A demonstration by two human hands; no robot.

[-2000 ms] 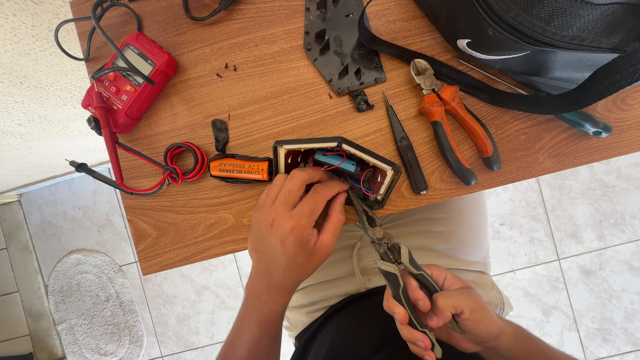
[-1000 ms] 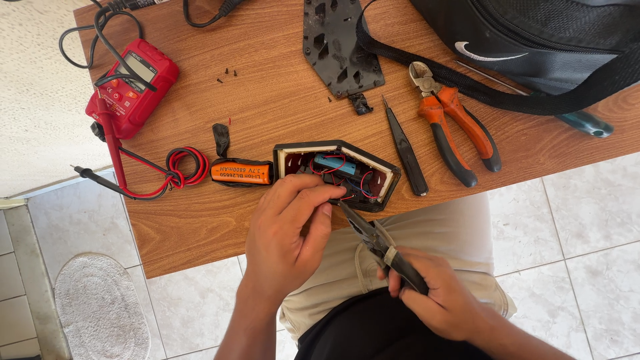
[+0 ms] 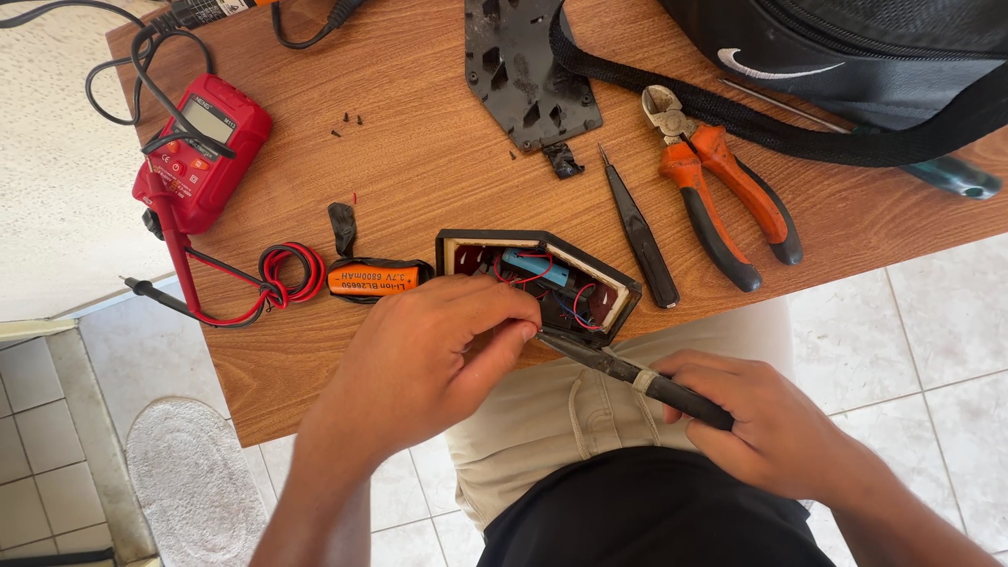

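Note:
My right hand [image 3: 732, 417] is closed around the dark handles of long-nose pliers [image 3: 606, 362]. Their tips meet the fingertips of my left hand [image 3: 441, 346] at the near edge of an angular black housing [image 3: 622, 315]. Thumb and forefinger of my left hand are pinched together; what lies between them is too small to tell. Inside the housing lie a blue cylindrical cell [image 3: 537, 266] and thin red and blue wires. Left of it, beside my left hand, is an orange Li-ion cell [image 3: 374, 279] partly wrapped in black tape.
A red multimeter [image 3: 209, 157] with coiled test leads [image 3: 291, 276] lies at left. Small screws [image 3: 346, 118] and a perforated black plate [image 3: 528, 79] are farther back. Right are a slim pointed tool [image 3: 639, 228], orange-handled diagonal cutters [image 3: 717, 181], a screwdriver [image 3: 945, 175] and a black bag [image 3: 882, 47].
The pliers have turned from a steep angle with handles spread to a flatter one, seen more edge-on. My right hand has shifted along with them, and my left hand stays at the housing.

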